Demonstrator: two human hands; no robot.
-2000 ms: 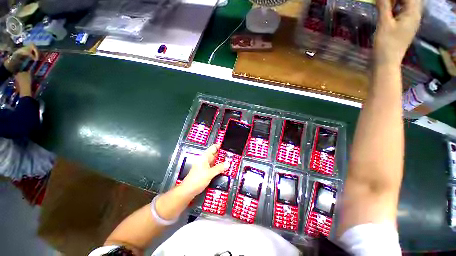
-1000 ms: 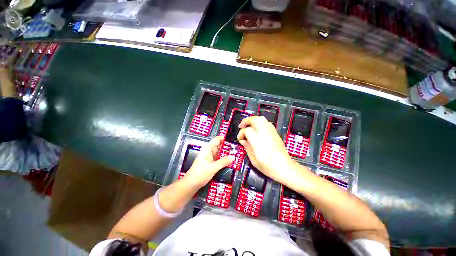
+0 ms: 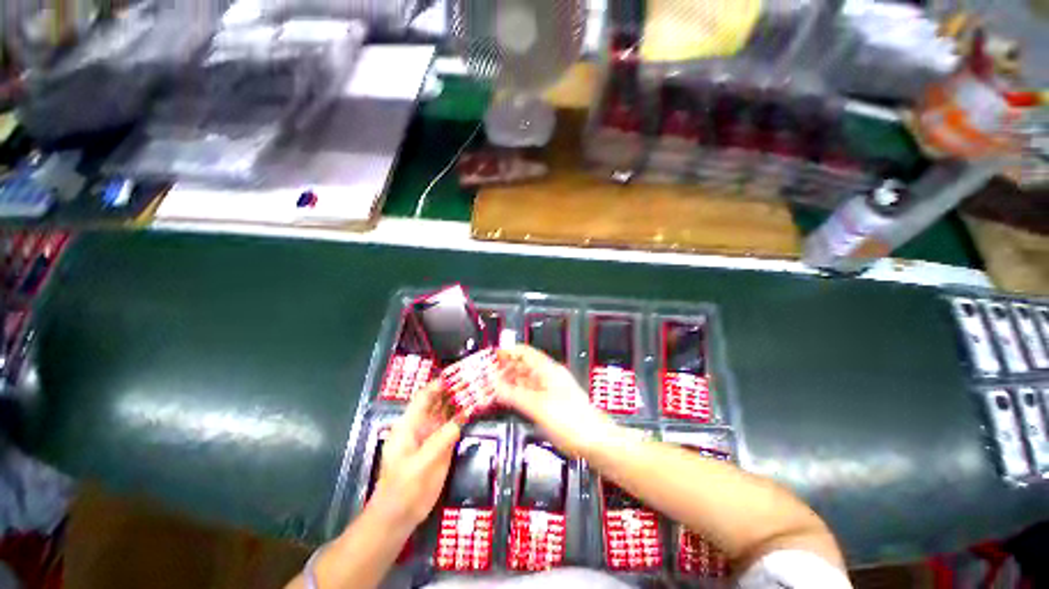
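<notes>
A red keypad phone [image 3: 451,324] is held face up, tilted, above the upper left part of the blister tray [image 3: 727,357]. My left hand [image 3: 416,454] grips its lower left side. My right hand [image 3: 541,397] touches the lower right side of its keypad, fingers bent. A small pale spot shows at my right fingertips; I cannot tell what it is. Other red phones, such as one at the upper right [image 3: 686,368], lie face up in the tray pockets. My arms partly cover the lower row.
A brown board [image 3: 633,219] lies behind the white edge strip, with stacked filled trays [image 3: 736,138] behind it. A bottle [image 3: 854,228] stands at the back right, a small fan [image 3: 520,46] at the back. Another tray with white-backed phones [image 3: 1003,431] lies far right.
My right hand came from the back stacks to the phone. The held phone has moved up-left and turned, its screen now brighter. The camera view has shifted, showing more of the back.
</notes>
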